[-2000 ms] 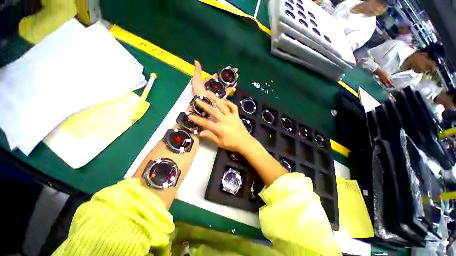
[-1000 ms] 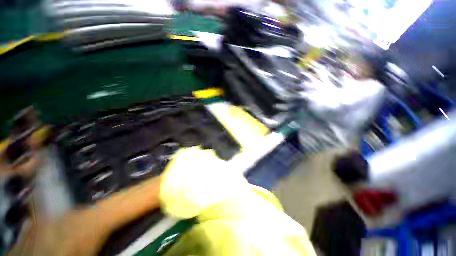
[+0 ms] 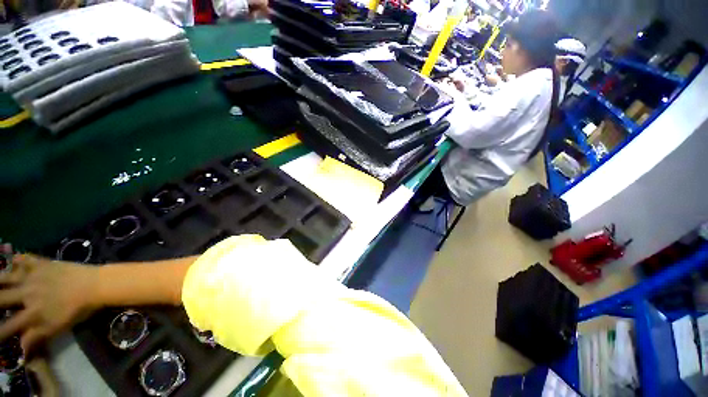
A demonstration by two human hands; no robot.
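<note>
My right hand (image 3: 46, 298) is at the left edge, its fingers spread over the watch heads on my left forearm; the fingertips are cut off. Of the left arm only a sliver with dark watch heads (image 3: 17, 381) shows at the lower left; the left hand itself is out of the picture. My right forearm crosses the black foam tray (image 3: 184, 225). Round watch heads lie in its far row, one of them a dark watch (image 3: 122, 227). A silvery watch (image 3: 162, 372) lies in the near corner pocket. Some pockets are empty.
White foam trays (image 3: 109, 66) are stacked at the upper left. Tall stacked black trays (image 3: 373, 101) with plastic wrap stand beyond a yellow sheet (image 3: 349, 180). A person in a white coat (image 3: 504, 124) sits further along the bench. Black crates (image 3: 536, 310) and a red object stand on the floor.
The view has swung to the right, so the papers and most of my left arm have left the picture. My right hand still lies over the watches on the left arm.
</note>
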